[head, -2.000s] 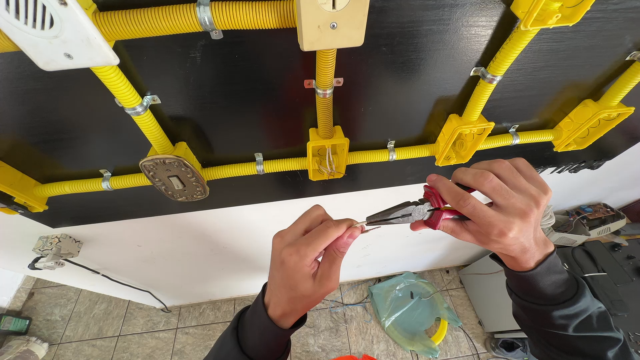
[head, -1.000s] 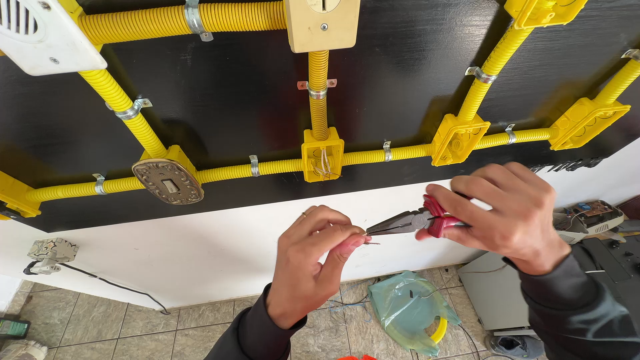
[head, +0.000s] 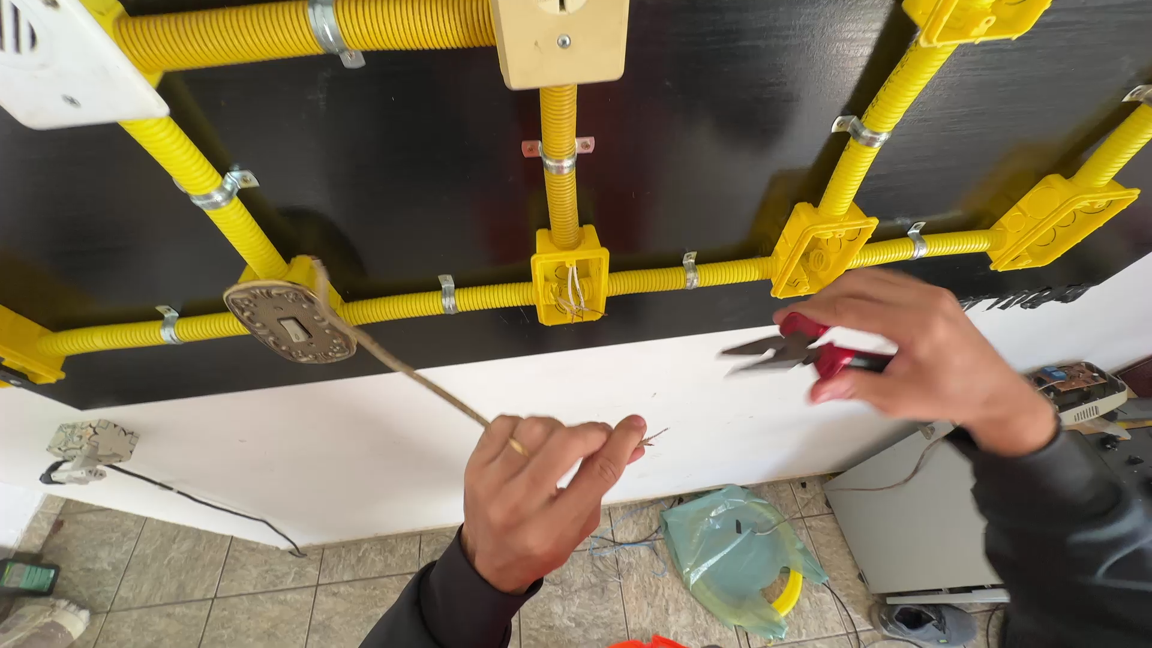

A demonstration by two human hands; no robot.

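Note:
Low in the middle, my left hand (head: pixel 540 486) grips a beige electrical cable (head: pixel 423 387), whose stripped, frayed end pokes out past the thumb and index finger. The cable runs up left and passes over a decorative metal switch plate (head: pixel 256 328). To the right, my right hand (head: pixel 909 351) holds red-handled long-nose pliers (head: pixel 792 353), jaws apart, pointing left and away from the cable end. Above and between the hands, a yellow junction box (head: pixel 540 288) on the black panel holds loose white wires (head: pixel 573 286) with bare tips.
Yellow corrugated conduit (head: pixel 405 302) with metal clamps joins several boxes across the black panel (head: pixel 432 198). A beige cover plate (head: pixel 589 54) is at the top. Below lie a greenish plastic bag (head: pixel 720 549) with yellow conduit, a grey cabinet (head: pixel 927 522) and a shoe (head: pixel 922 623) on the tiled floor.
The pliers have left the cable end at my left fingers and moved right, their jaws now apart. My left hand has turned, and the cable now shows stretching from it to the switch plate.

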